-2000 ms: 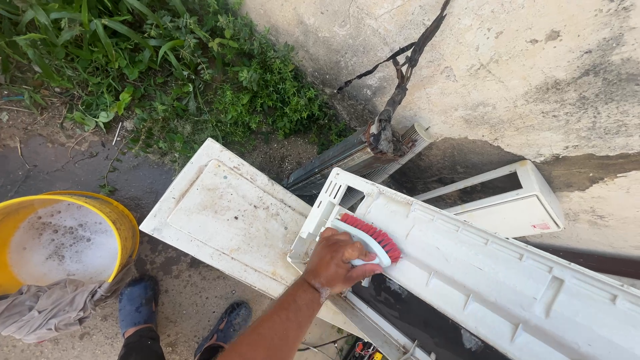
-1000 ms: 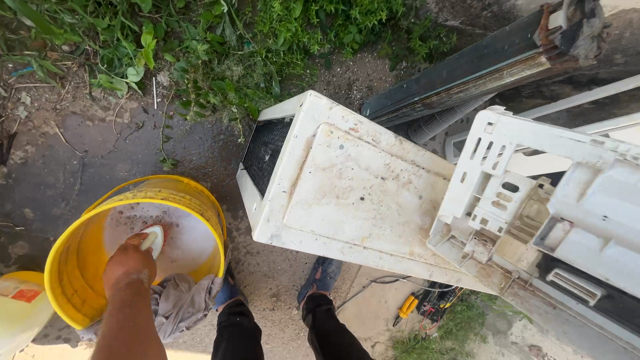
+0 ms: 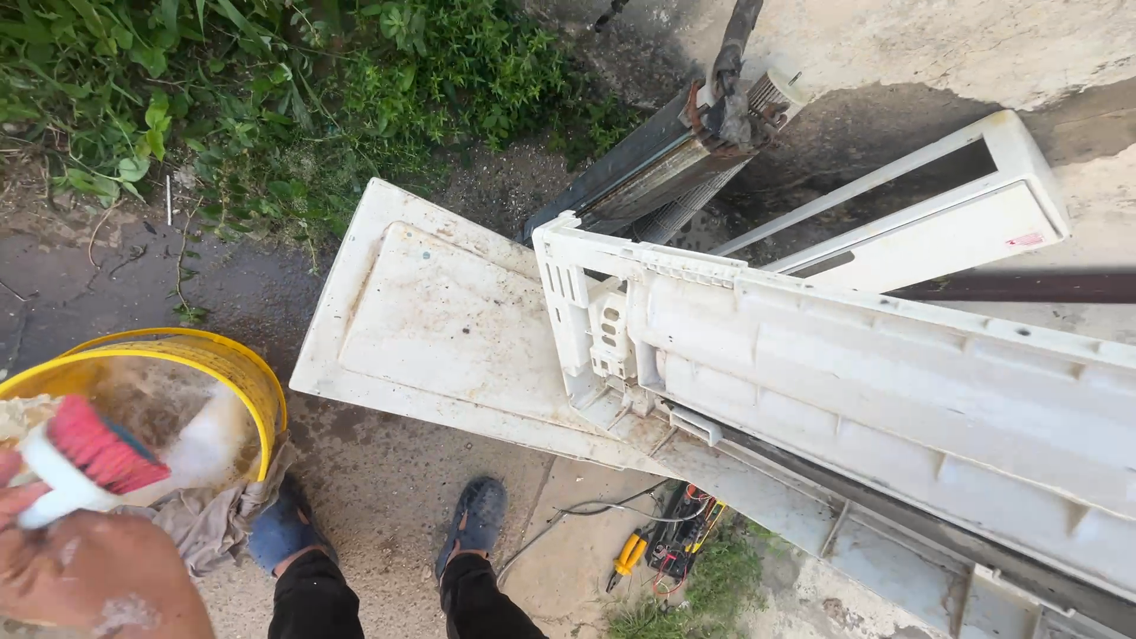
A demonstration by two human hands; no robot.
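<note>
A scrub brush (image 3: 93, 453) with red bristles and a white handle is gripped in one of my hands (image 3: 89, 568), at the lower left; it looks like the same hand that held it earlier, but which one is hard to tell. Wet froth marks the hand's back. Beside and below the brush is a yellow bucket (image 3: 271, 382) of sudsy water, with a grey rag (image 3: 209, 524) over its rim. A white plastic air conditioner chassis (image 3: 843, 373) lies at the right, its slotted end over a stained white metal casing (image 3: 444, 319). Only one hand shows.
A finned coil (image 3: 657, 169) and a white front frame (image 3: 941, 231) lean by the wall (image 3: 932, 44). Yellow-handled pliers (image 3: 628, 555) and other tools lie on the ground near a cable. My feet in blue clogs (image 3: 472, 524) stand below the casing. Weeds (image 3: 311, 98) grow at the upper left.
The brush was on the white chassis two seconds ago, then inside the bucket; now it is raised above the bucket. The view has shifted.
</note>
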